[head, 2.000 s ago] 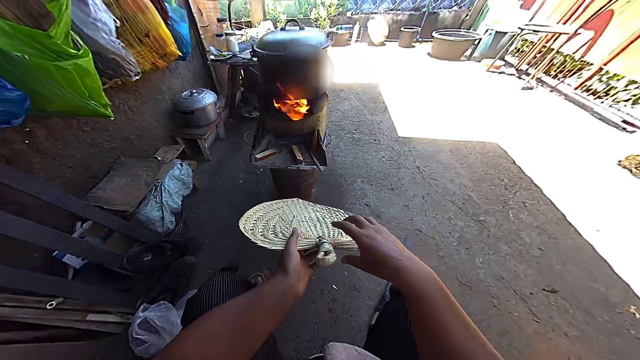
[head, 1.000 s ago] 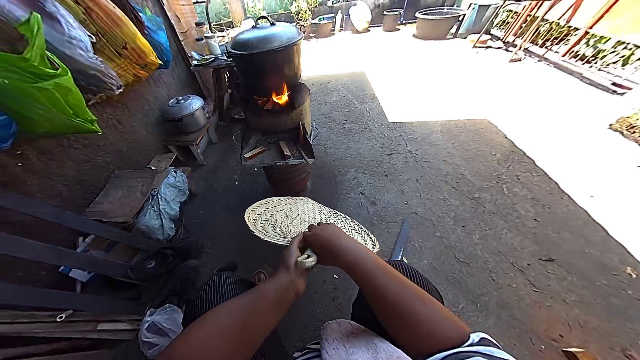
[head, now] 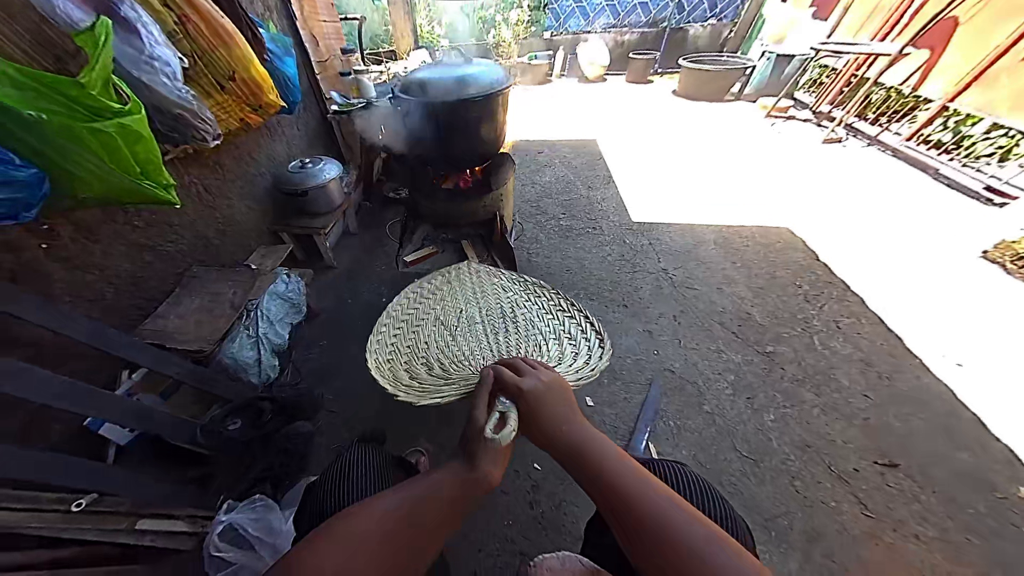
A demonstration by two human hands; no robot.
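Observation:
Both my hands grip the handle end of a woven palm-leaf hand fan (head: 488, 328), held out between my knees. My left hand (head: 484, 436) is closed around the left side of the handle, whose looped end shows below the fingers. My right hand (head: 540, 400) closes over the base of the blade from the right. Beyond the fan's tip stands a clay-like stove (head: 460, 200) with glowing embers and short pieces of firewood (head: 422, 256) at its mouth. A large lidded pot (head: 452, 112), dark with soot, sits on it amid smoke.
A small lidded metal pot (head: 310, 184) rests on a wooden stool (head: 316, 228) at left. Plastic bags (head: 88, 120) hang on the wall. A long blade (head: 645, 420) lies on the ground by my right knee. Wooden slats (head: 104, 400) stand at lower left; tubs (head: 712, 78) are farther back.
My right hand, open above the fan two seconds ago, is now closed on it. The fan's blade has swung up to point at the stove. The flames have shrunk to embers, and smoke surrounds the large pot.

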